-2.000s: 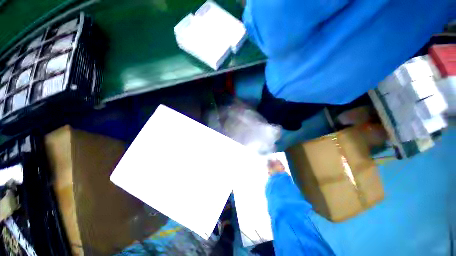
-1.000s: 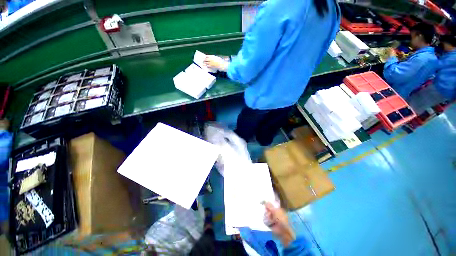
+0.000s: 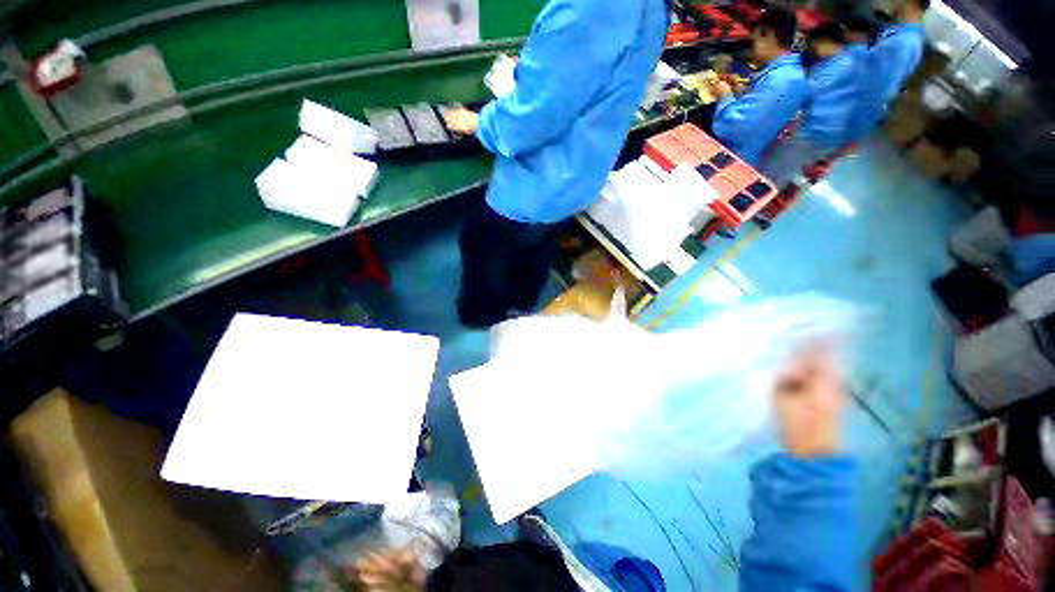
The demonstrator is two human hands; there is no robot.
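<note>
A white foam sheet (image 3: 526, 434) lies tilted in front of me, right of a white square-topped stool (image 3: 307, 411). A clear, milky plastic bag (image 3: 706, 382) covers the sheet's upper right part and stretches to the right. My right hand (image 3: 810, 399), blurred, is shut on the bag's right end, above the blue floor. My left hand (image 3: 388, 569) is small and blurred at the bottom edge, beside crumpled clear plastic (image 3: 422, 523); its grip cannot be made out.
A brown carton (image 3: 87, 497) stands at lower left. A person in a blue smock (image 3: 567, 116) stands at the green bench (image 3: 197, 237), which holds white boxes (image 3: 318, 179) and a black tray (image 3: 46, 260). A cart with white boxes (image 3: 648, 214) stands beyond. Red bins (image 3: 943, 561) are at lower right.
My right hand has moved from the sheet's lower edge up and right, drawing the plastic bag out. My left hand now shows at the bottom. The view has turned right.
</note>
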